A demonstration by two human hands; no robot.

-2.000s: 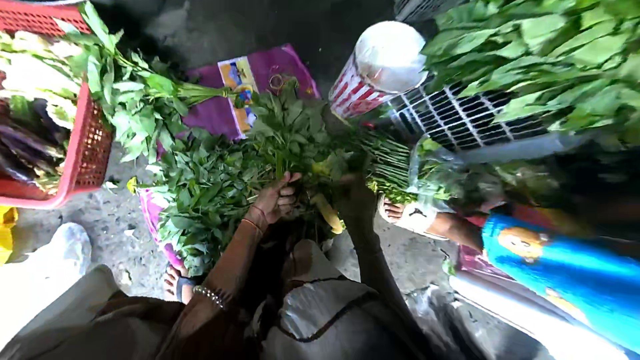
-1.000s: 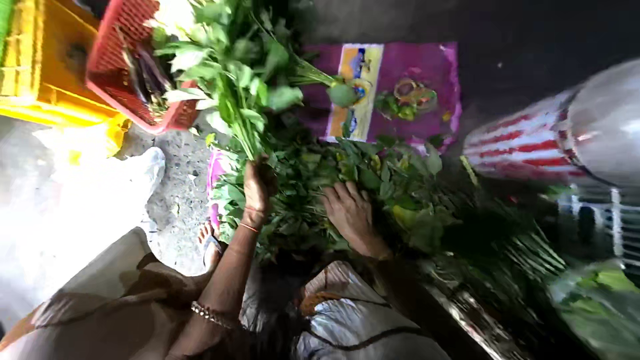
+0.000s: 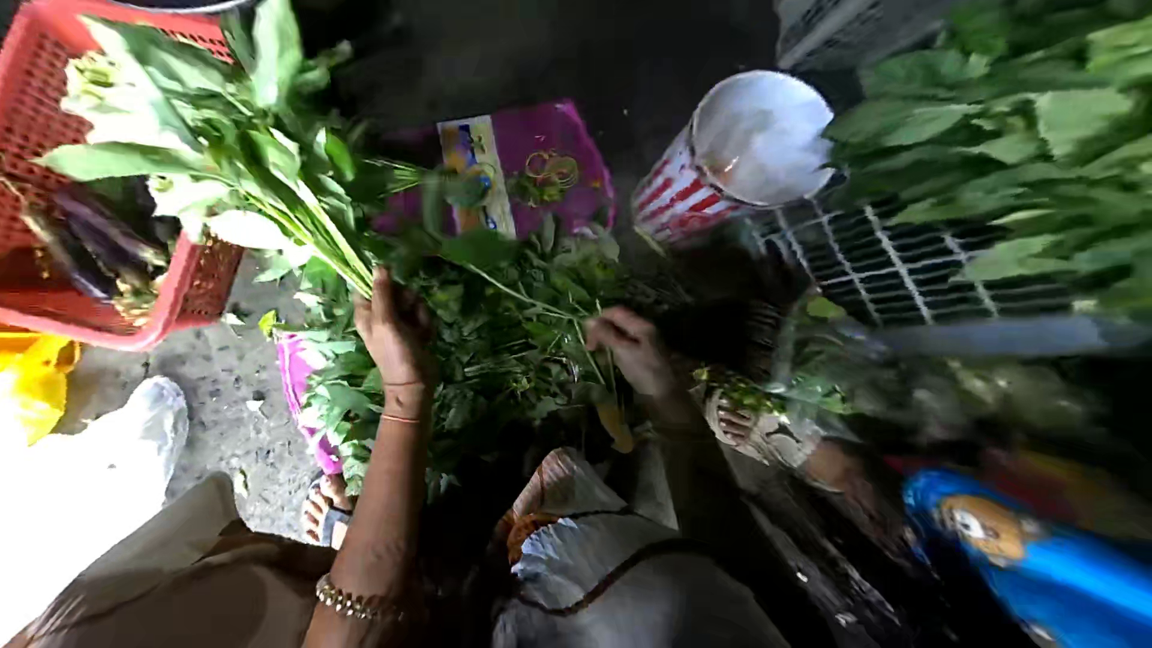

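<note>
My left hand (image 3: 393, 335) is closed around the stems of a bunch of leafy greens (image 3: 297, 193), whose leaves fan up and left toward the red basket. My right hand (image 3: 634, 346) has its fingers pinched on a thin green stem (image 3: 587, 337) at the right side of the pile. Between and below both hands lies a large heap of leafy greens (image 3: 490, 337), on a purple sheet (image 3: 558, 135) that shows behind it and at its left edge. Several rubber bands (image 3: 551, 169) rest on the purple sheet, beyond the heap.
A red plastic basket (image 3: 205, 279) with eggplants (image 3: 99, 229) stands at the left, above a yellow bag (image 3: 40, 382). A red-and-white striped bucket (image 3: 688, 193) is beyond my right hand. At the right, more leafy greens (image 3: 1008, 171) lie over a plastic crate (image 3: 886, 261). Another person's foot (image 3: 738, 423) is nearby.
Two seconds ago my hands were close together over the heap. Now the left holds a bunch, as it did one second ago; the right has gone from lying spread on the heap to pinching a stem.
</note>
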